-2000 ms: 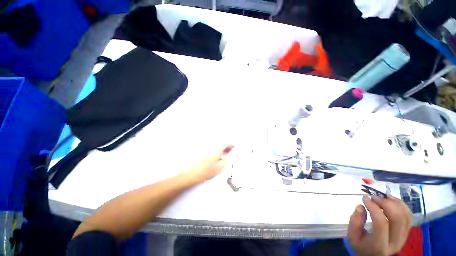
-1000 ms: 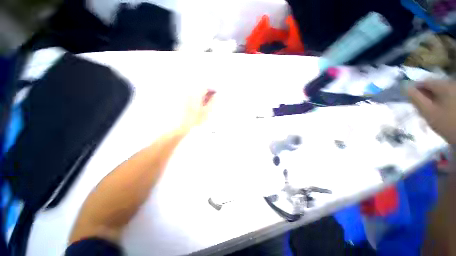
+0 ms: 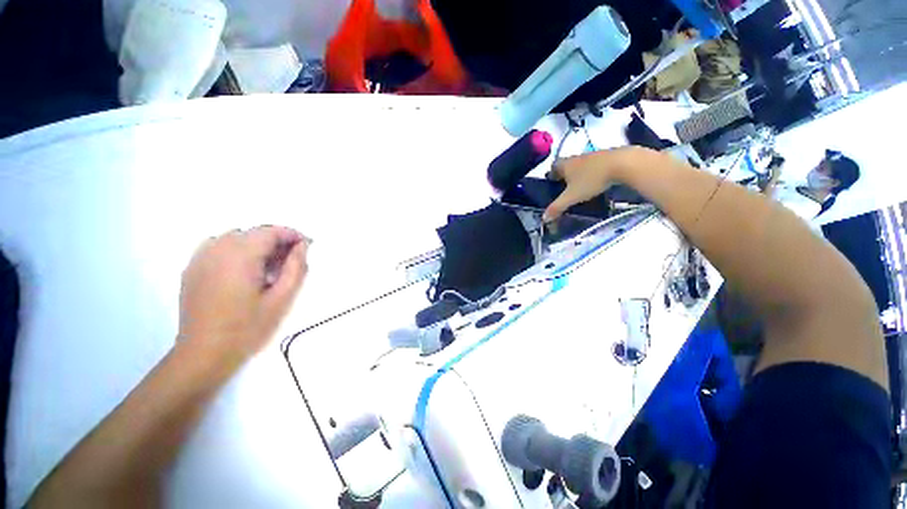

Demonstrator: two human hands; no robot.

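A black fabric piece (image 3: 487, 249) lies behind the white sewing machine head (image 3: 517, 348). More black material (image 3: 575, 197) lies beside it, near the black thread cone with a pink end (image 3: 521, 161). My right hand (image 3: 587, 184) reaches over the machine, with thumb and fingers apart around this material; whether it grips is unclear. My left hand (image 3: 239, 288) is above the white table at left, its fingers curled, with nothing clearly visible in them. The needle area is hidden or cut off at the bottom.
A pale blue-green cylinder (image 3: 567, 70) stands tilted in view behind the cone. A red bag (image 3: 398, 45) and white items (image 3: 174, 50) are beyond the table's far edge. Grey knobs (image 3: 562, 459) are on the machine. Another person (image 3: 825, 182) is at far right.
The view has swung right and closer to the machine. My right hand has moved from the front edge, where it was by the snips, to behind the machine. The black case has left view.
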